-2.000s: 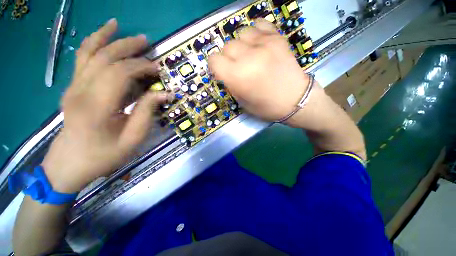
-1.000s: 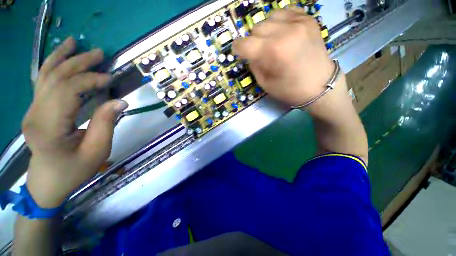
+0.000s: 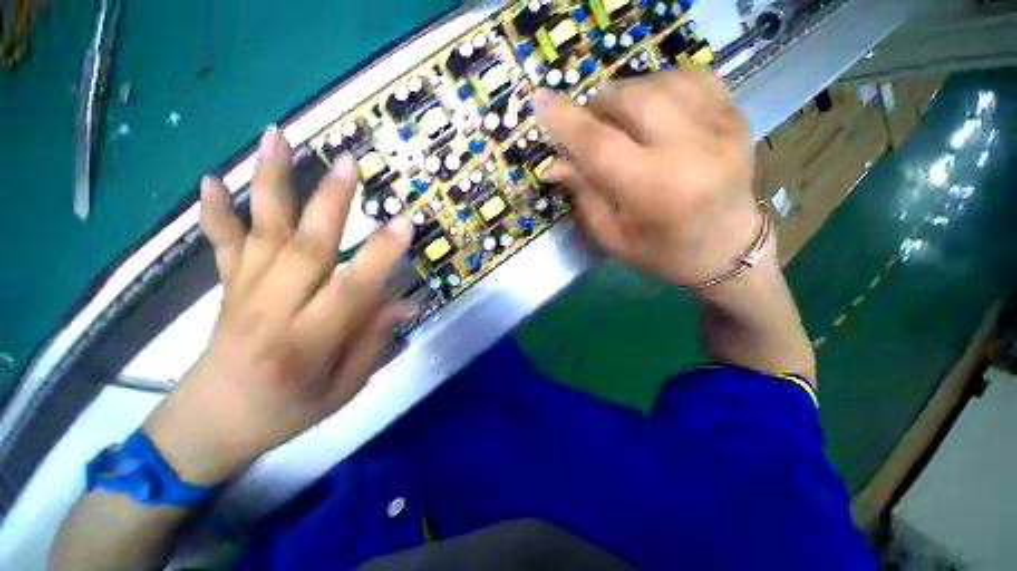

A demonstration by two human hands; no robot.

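Observation:
A tan-yellow PCB panel [image 3: 455,139] lies across the conveyor rails, full of black parts, yellow-topped transformers, pale-topped capacitors and small blue parts. My left hand [image 3: 301,301], with a blue wrist strap [image 3: 145,471], is spread open, its fingertips at or just over the panel's left end. It holds nothing visible. My right hand [image 3: 667,173], with a thin metal bracelet, is over the near right part of the panel, fingers bent, thumb and index fingertips close to the parts. Whether it holds a small part cannot be seen.
The silver conveyor rail [image 3: 496,301] runs diagonally from lower left to upper right. Slim silver tweezers [image 3: 91,123] and tiny loose bits lie on the green mat [image 3: 167,50]. Cardboard boxes [image 3: 820,151] and green floor are at the right.
My left hand has moved right to the panel's left end, fingers spread. My right hand has shifted slightly down, its fingers less curled. The panel is nearly where it was one second ago.

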